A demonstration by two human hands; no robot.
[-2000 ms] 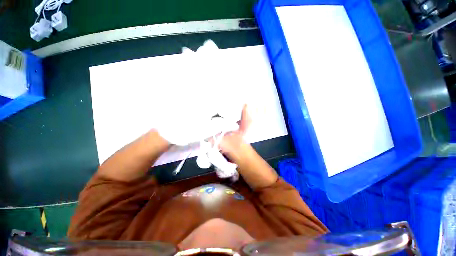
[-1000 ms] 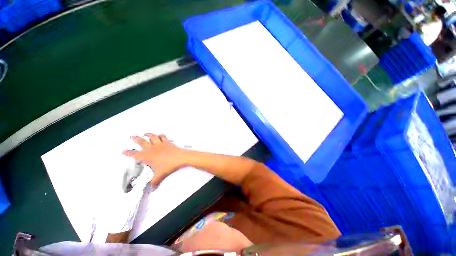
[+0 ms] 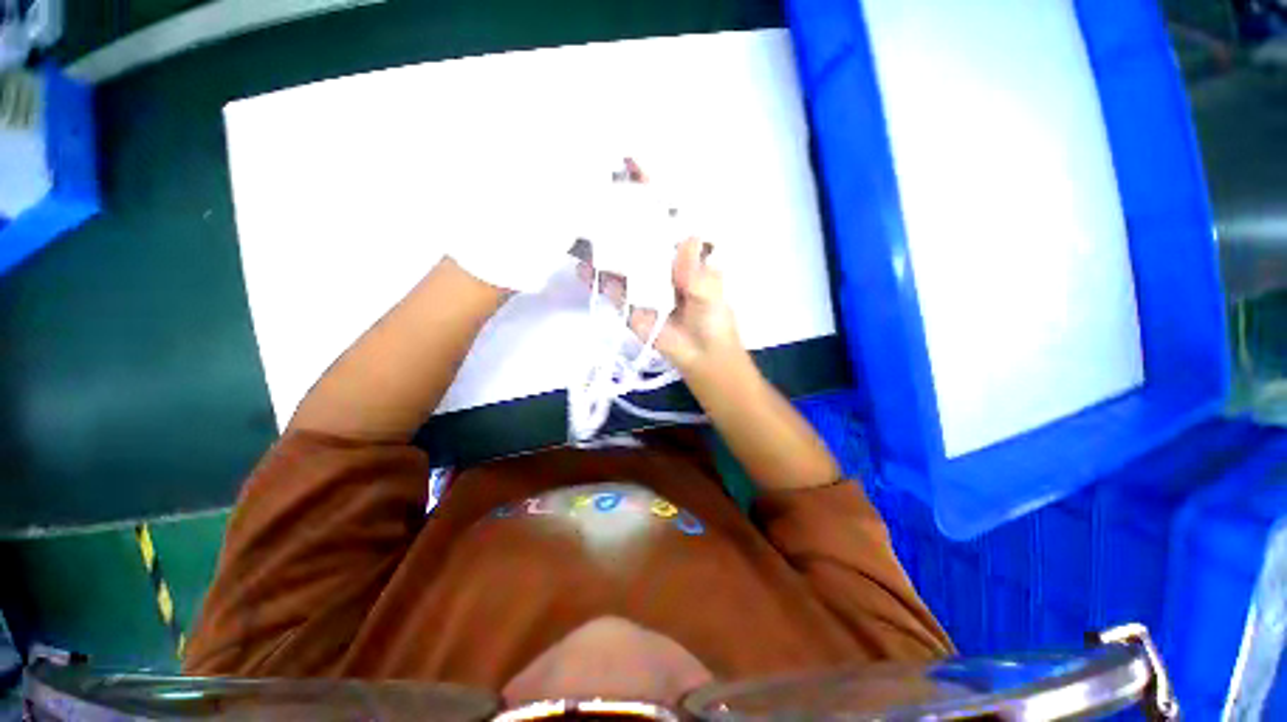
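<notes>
A white corded unit (image 3: 632, 251) is held between my two hands above the white work sheet (image 3: 381, 184). Its looped white cord (image 3: 607, 378) hangs down over the bench's front edge toward my shirt. My left hand (image 3: 544, 261), in a white glove, is at the unit's left side; glove, unit and sheet blend together, so its fingers are hard to make out. My bare right hand (image 3: 689, 308) grips the unit from the right, with the cord passing by its fingers.
A large blue bin (image 3: 917, 353) with a white lining stands at the right, beside the sheet. Blue crates (image 3: 1044, 578) are below it. A small blue bin (image 3: 71, 155) with a white item is at the left. A pale rail (image 3: 198, 31) runs along the back left.
The view has swung back from the right. My right hand, spread over the sheet a second ago, is now at the unit beside my left hand, and the cord hangs in front.
</notes>
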